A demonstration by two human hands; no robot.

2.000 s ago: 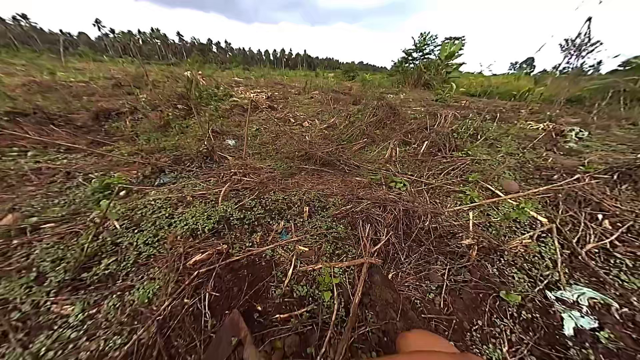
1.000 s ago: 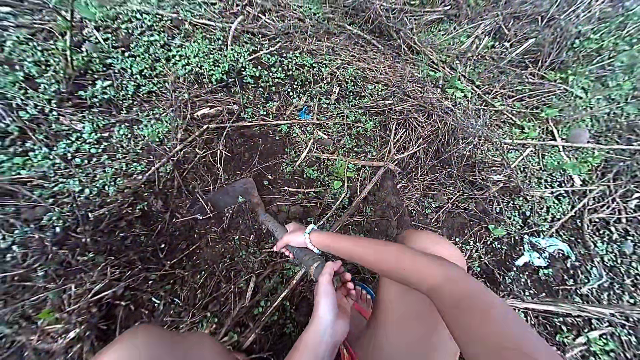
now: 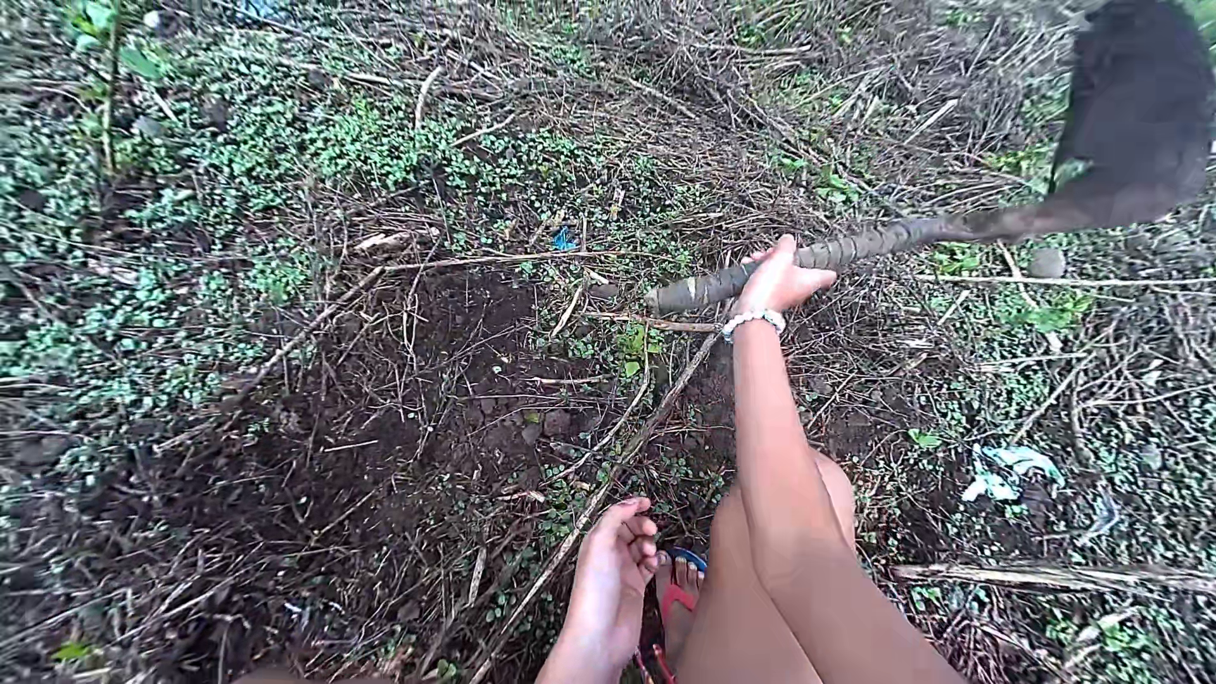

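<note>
My right hand [image 3: 784,275], with a white beaded bracelet at the wrist, grips the ridged, wrapped handle of a broad-bladed hand tool [image 3: 1135,119]. The tool's dark metal blade is raised at the upper right, and the handle's butt end points left over the ground. My left hand [image 3: 616,579] is low at the centre beside my sandalled foot [image 3: 676,589], its fingers loosely curled and holding nothing. Between the hands lie a long dry stalk [image 3: 617,465] and small green leaves [image 3: 632,347]. Dark bare soil [image 3: 475,370] shows left of the handle.
Low green weeds [image 3: 380,152] and matted dry stems [image 3: 703,142] surround the soil. A pale crumpled scrap [image 3: 1015,472] lies at the right, above a thick dry stalk [image 3: 1054,577]. A blue scrap [image 3: 563,239] and a round stone [image 3: 1047,263] lie farther forward.
The blade has swung from the soil at left to the upper right. My left hand has let go of the handle; both hands held it a second ago. Earlier, the view tipped down from the field.
</note>
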